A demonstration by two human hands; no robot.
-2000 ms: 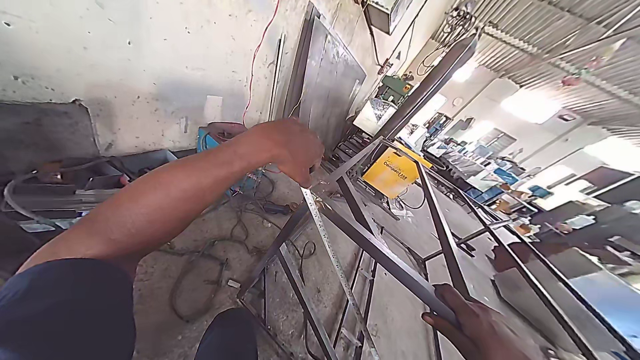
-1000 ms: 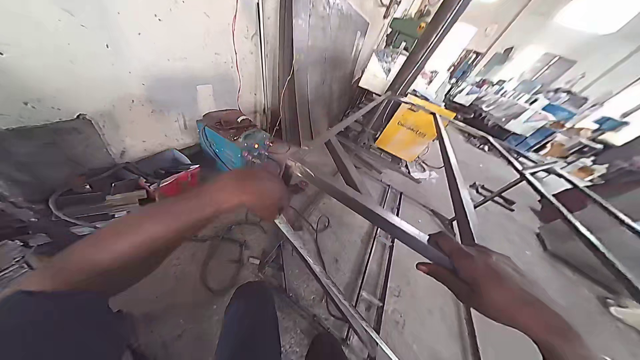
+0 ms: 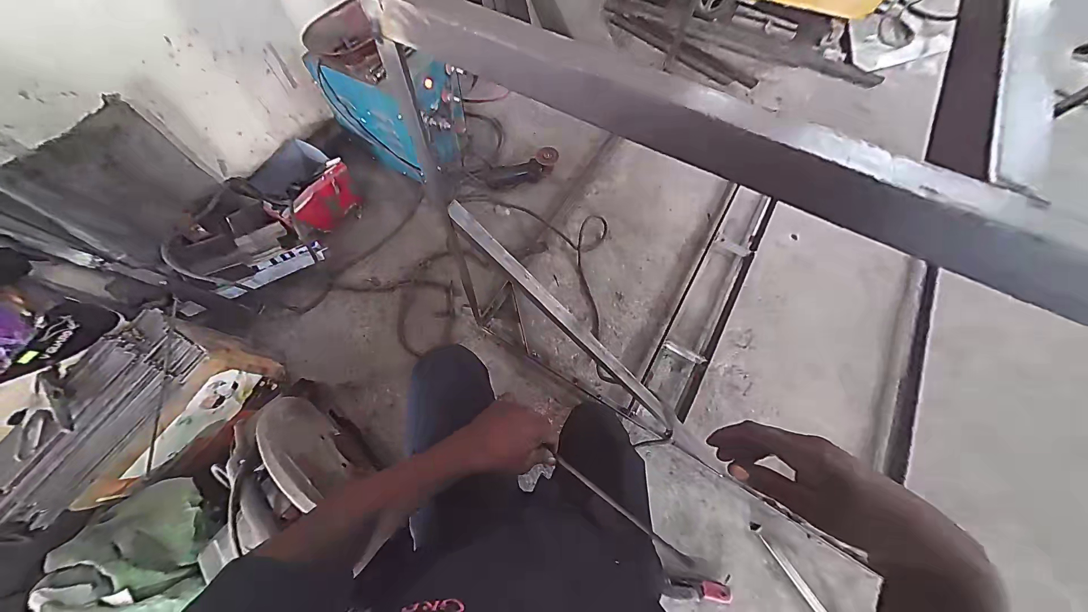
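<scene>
My left hand [image 3: 514, 435] is closed, low over my lap between my knees, around the end of a thin dark strip or rod [image 3: 608, 497]. That piece slants down right toward a small red and grey object [image 3: 710, 589], whose kind I cannot tell. On the right, my right hand [image 3: 795, 472] has its fingers curved and apart, with floor showing between thumb and fingers. It is beside the lower bars of a welded steel frame; contact is unclear. The frame's thick upper tube [image 3: 722, 127] crosses above both hands, and a thinner diagonal bar [image 3: 552, 310] runs below it.
A blue welding machine [image 3: 374, 110] stands by the wall, with an angle grinder [image 3: 518, 170] and loose cables on the floor. A red container [image 3: 327, 197] with scrap lies left. Nearer are stacked metal strips [image 3: 102, 408] and green cloth [image 3: 127, 540]. Steel rails [image 3: 710, 297] lie beyond the frame.
My right hand has let go of the steel tube and is now lower right. My left hand has moved down from near the tube's far end to my lap. The view has tilted down.
</scene>
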